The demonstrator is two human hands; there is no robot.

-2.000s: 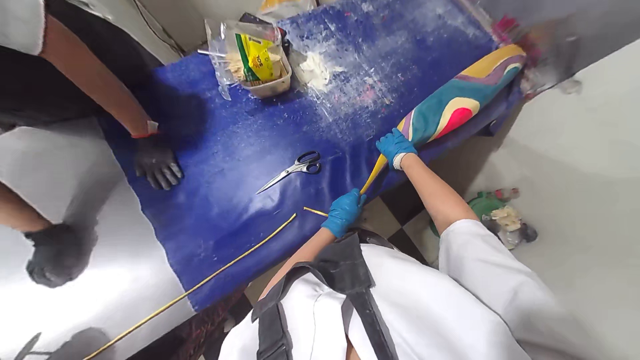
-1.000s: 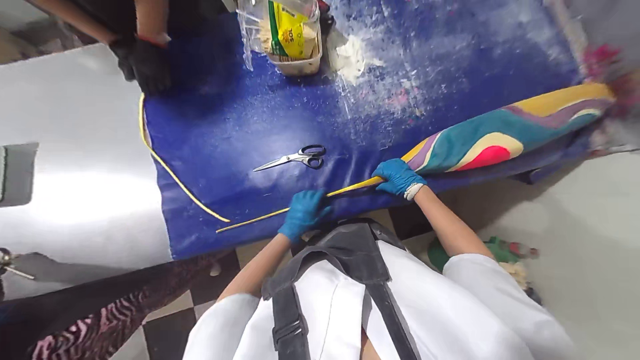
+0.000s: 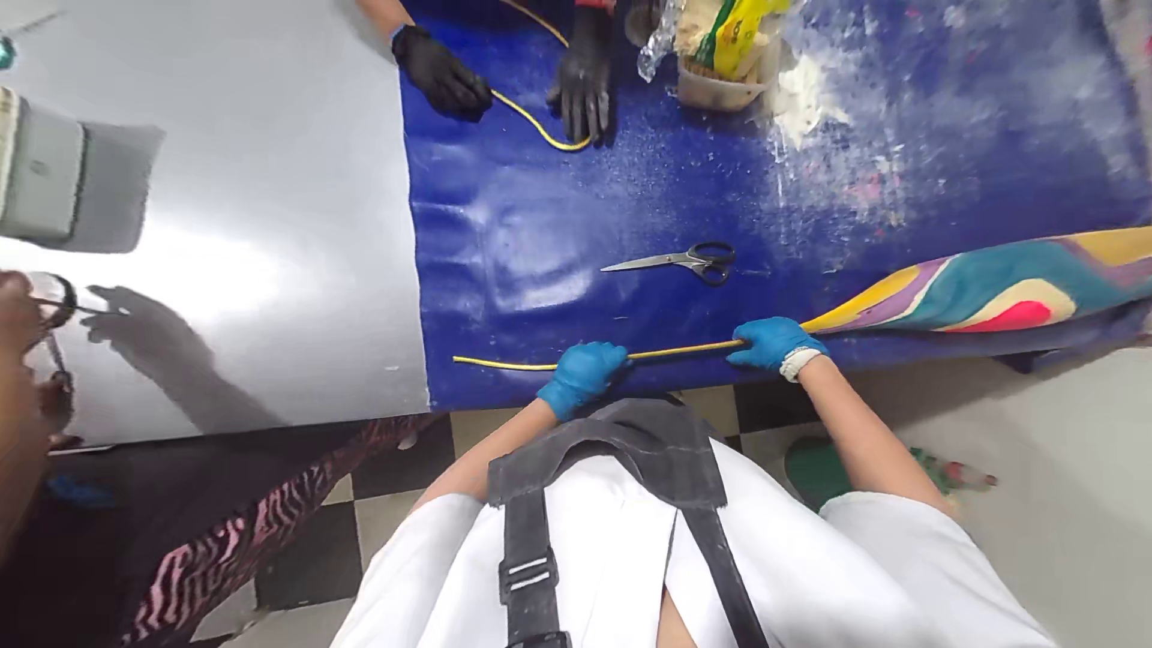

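A long soft roll [image 3: 990, 283] in teal, yellow, purple, cream and red lies along the near right edge of the blue-covered table and tapers leftward into a thin yellow strand [image 3: 679, 350]. My right hand [image 3: 776, 344], in a blue glove, grips the strand just where the roll narrows. Farther left my left hand [image 3: 585, 373], also blue-gloved, is closed over the strand, whose loose end reaches left past it. Scissors [image 3: 679, 261] with black handles lie on the blue cover above my hands. The material of the roll cannot be told.
Across the table a person's black-gloved hands [image 3: 585, 85] handle another yellow strand [image 3: 531, 120]. A plastic tub [image 3: 720, 88] with a yellow packet stands beside white powder [image 3: 804, 99]. At far left, another person's hand [image 3: 13, 310] holds scissors over the metal tabletop [image 3: 270, 270]; a grey device [image 3: 40, 171] sits there.
The thin strand between and beyond my hands now lies straighter along the near edge. The other yellow strand has been drawn away toward the far side by the black-gloved hands. The view has shifted left.
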